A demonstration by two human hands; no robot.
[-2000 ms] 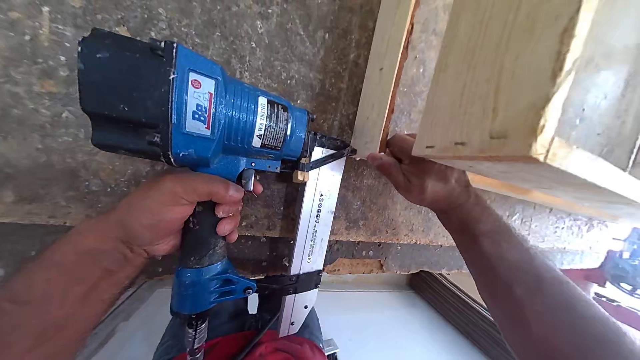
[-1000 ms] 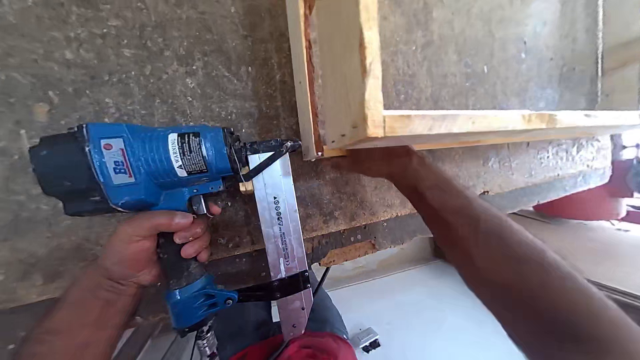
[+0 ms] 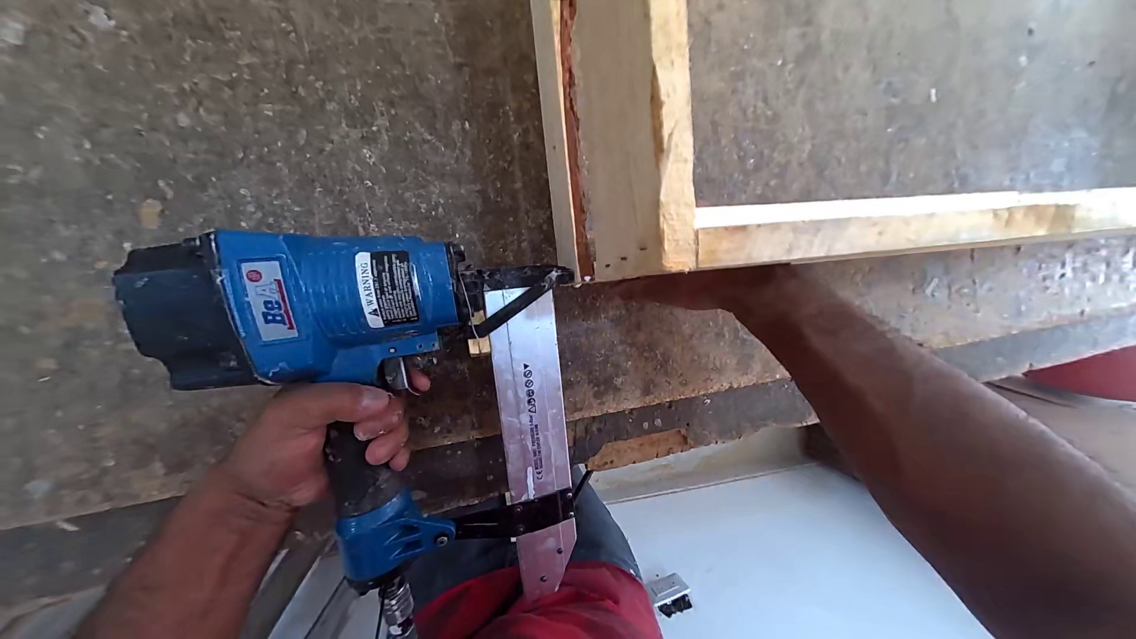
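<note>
My left hand (image 3: 328, 435) is wrapped round the black grip of a blue BeA pneumatic nail gun (image 3: 355, 288), with a finger at the trigger. The gun lies sideways, and its silver magazine (image 3: 532, 399) points down toward my lap. Its nose meets the outer face of a thin wooden strip (image 3: 557, 133) at the lower corner of a wooden frame (image 3: 626, 142). My right hand (image 3: 683, 288) is at the frame's lower edge, partly beneath it; its fingers are mostly hidden, so its grip cannot be told. A reddish line runs between the strip and the frame.
The frame stands on a worn, stained workbench (image 3: 266, 142) with a chipped front edge (image 3: 639, 448). An air hose fitting (image 3: 398, 608) hangs below the gun's grip. A small metal object (image 3: 670, 593) lies on the white surface below. Something red (image 3: 1087, 373) is at the right.
The frame has turned, and its long lower side now runs nearly level across the view. My right hand has gone from the strip's corner to under the frame. My left hand still holds the nail gun.
</note>
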